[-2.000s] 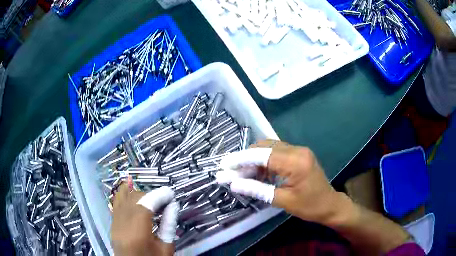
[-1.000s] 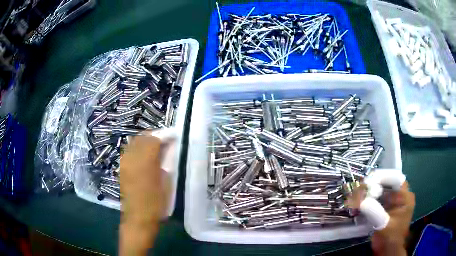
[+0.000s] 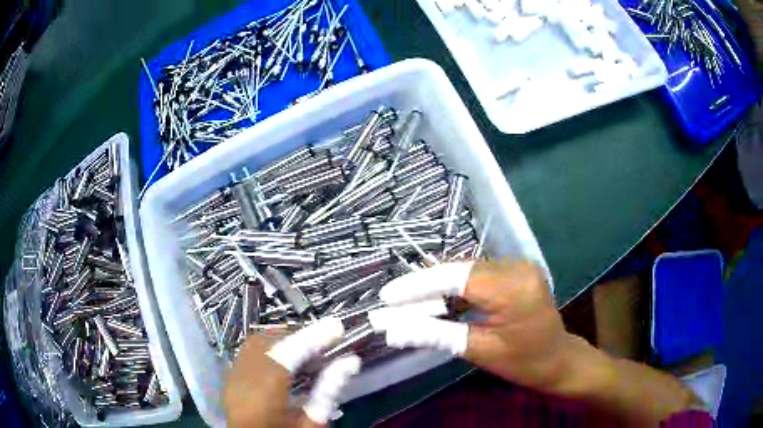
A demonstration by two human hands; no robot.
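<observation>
My left hand (image 3: 272, 380) is low over the front of the large white tub (image 3: 481, 159), with white wraps on thumb and finger. My right hand (image 3: 510, 322) comes from the right, also with white-wrapped fingers. The fingertips of both hands nearly meet around a small silver metal tube (image 3: 358, 321), which they appear to pinch between them. The wraps hide most of it. Dark, thin bits show between my right fingers, too blurred to name. Below the hands the tub holds heaped assembled cylinders (image 3: 335, 242), several with thin rods sticking out.
A white left tray (image 3: 138, 284) of short metal tubes in crinkled plastic stands beside the tub. A blue tray (image 3: 226, 113) of rods lies behind. A white parts tray (image 3: 535, 109) and another blue tray (image 3: 711, 109) are at the upper right. Blue bin (image 3: 686, 305) is below right.
My left hand has moved from over the left tray to the tub's front and met my right hand. The view has turned and shifted since one second ago.
</observation>
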